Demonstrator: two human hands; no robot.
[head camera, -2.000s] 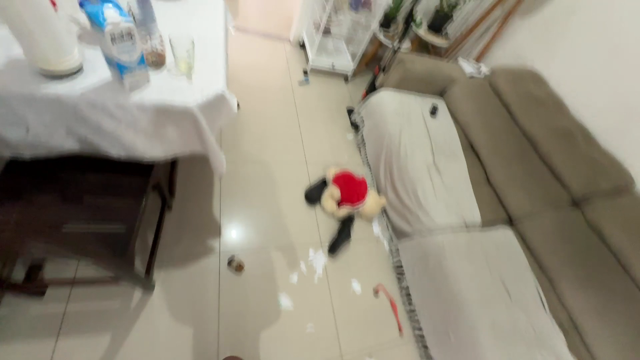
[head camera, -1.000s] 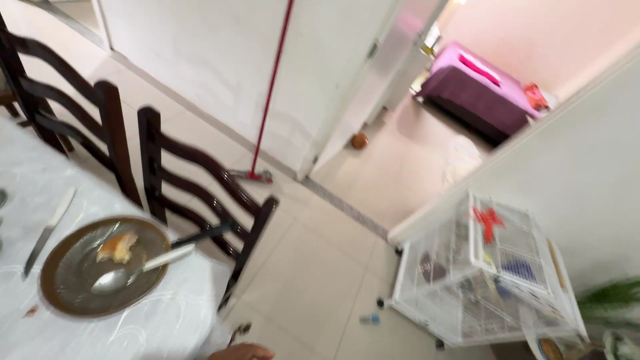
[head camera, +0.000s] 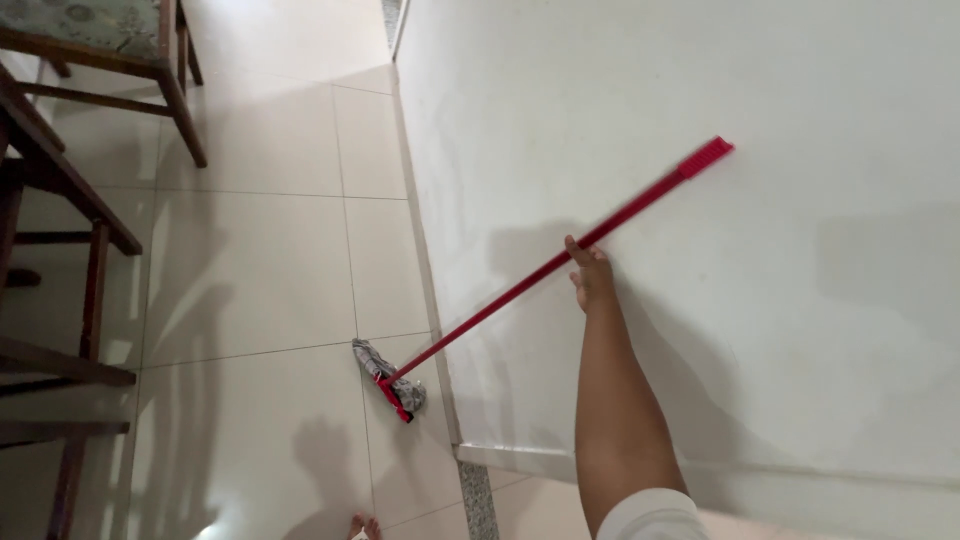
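Observation:
A floor squeegee with a long red handle (head camera: 510, 296) slants across in front of the white wall. Its red head (head camera: 394, 399) rests on the tiled floor close to the baseboard, with a crumpled grey patterned cloth (head camera: 369, 358) draped around it. The ribbed red grip (head camera: 705, 157) forms the handle's upper end. My right hand (head camera: 589, 270) reaches up from the lower right and holds the handle above its middle, fingers on both sides of it. My left hand is out of view.
Dark wooden chairs (head camera: 94, 300) line the left side; one with a patterned seat (head camera: 90, 26) is at the top left. The white wall (head camera: 750, 300) fills the right. A speckled stone threshold (head camera: 478, 499) and a bare foot (head camera: 364, 529) show below.
A second ago the squeegee leaned by the wall with no hand on it; now my right hand holds its handle. The view has swung from the dining table to the wall.

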